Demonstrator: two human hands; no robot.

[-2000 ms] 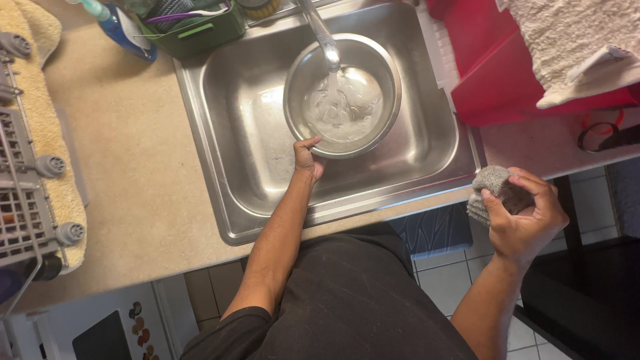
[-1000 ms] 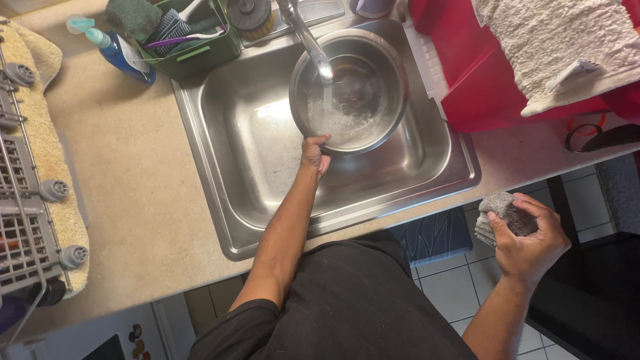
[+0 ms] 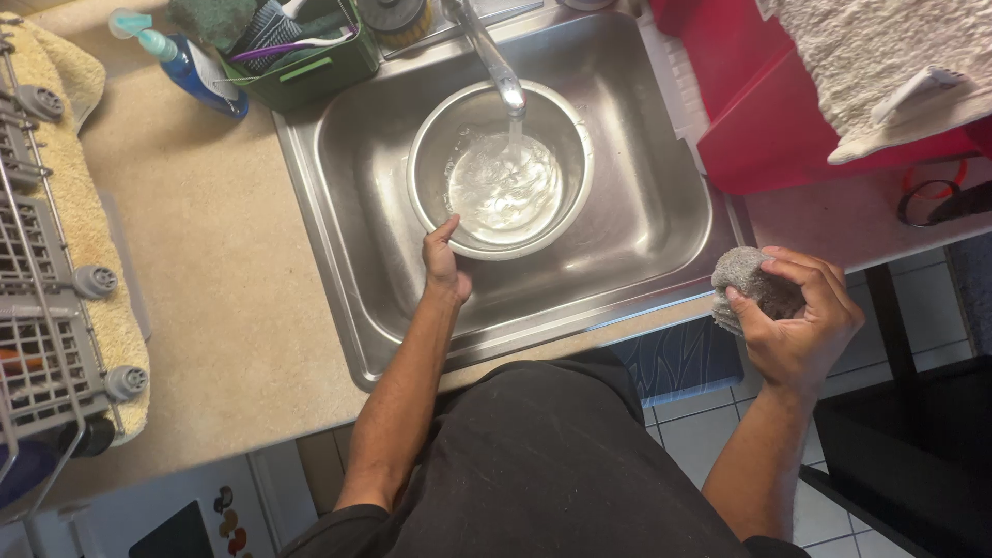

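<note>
Water runs from the chrome faucet (image 3: 496,66) into a round stainless steel bowl (image 3: 425,163) inside the sink (image 3: 651,256). My left hand (image 3: 444,267) grips the bowl's near left rim, its thumb over the edge and its other fingers hidden below. Moving, rippled water covers the bowl's bottom. Off the sink's right front corner, my right hand (image 3: 802,310) holds a folded grey cloth (image 3: 748,283) between thumb and fingers, away from the bowl.
Left of the sink are a dish rack (image 3: 46,310) on a yellow towel (image 3: 116,349), a blue spray bottle (image 3: 194,74) and a green caddy (image 3: 318,74) with brushes. A red container (image 3: 775,116) under a pale towel (image 3: 868,54) stands right. A black object (image 3: 914,442) is at the lower right.
Since one second ago the bowl has shifted slightly toward the front left with my left hand on its rim. My right hand keeps hold of the cloth.
</note>
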